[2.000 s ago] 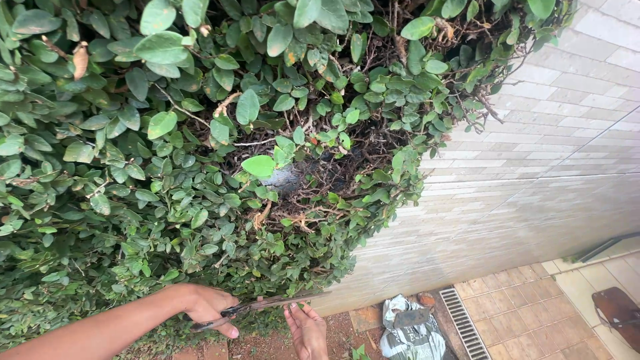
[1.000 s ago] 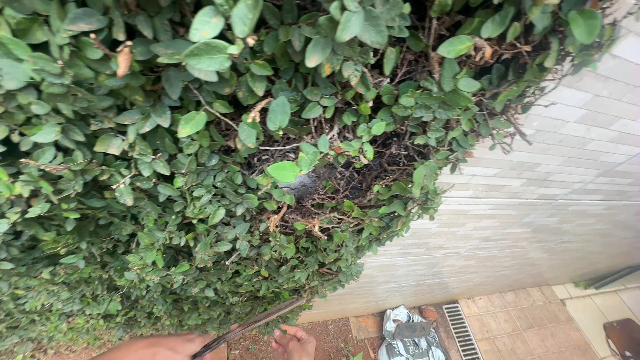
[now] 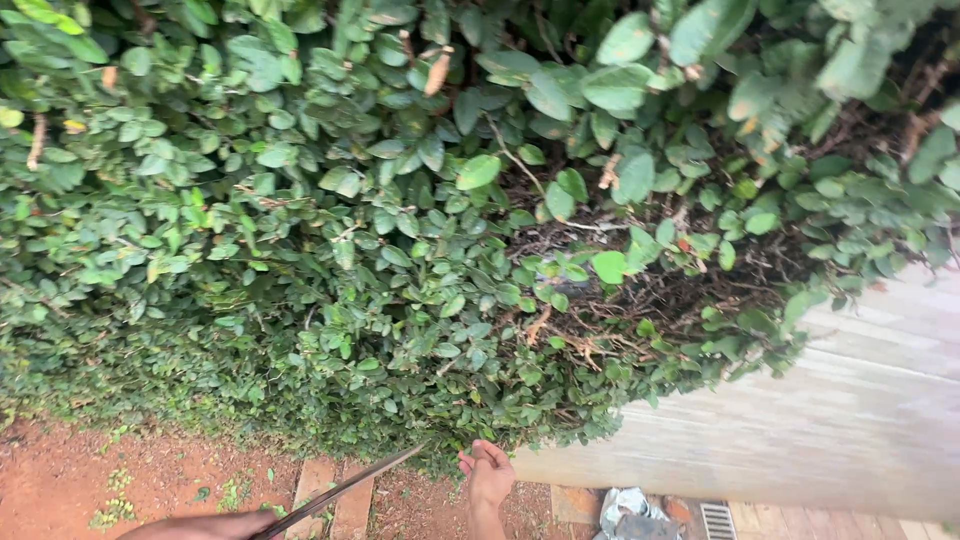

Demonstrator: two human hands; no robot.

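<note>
My left hand (image 3: 244,523), partly cut off by the lower edge, is closed on a pair of long-bladed metal shears (image 3: 337,491). Their blades point up and right, with the tip at the lower edge of a leafy green hedge (image 3: 300,292). To the right of the tip, my right hand (image 3: 491,476) is raised against the low leaves with its fingers bent. Whether a sprig is between those fingertips cannot be made out. Bare brown twigs (image 3: 675,292) show in a gap in the foliage, above and right of my right hand.
A pale tiled wall (image 3: 712,435) runs along the right. Below lie reddish soil (image 3: 67,480) with scattered leaves, brick pavers (image 3: 351,502), a crumpled silvery bag (image 3: 626,506) and a metal drain grate (image 3: 718,520).
The view has swung left, showing more hedge and soil. My left hand has gone lower in the picture, and the shears now point more steeply upward. My right hand has risen to the hedge's lower leaves.
</note>
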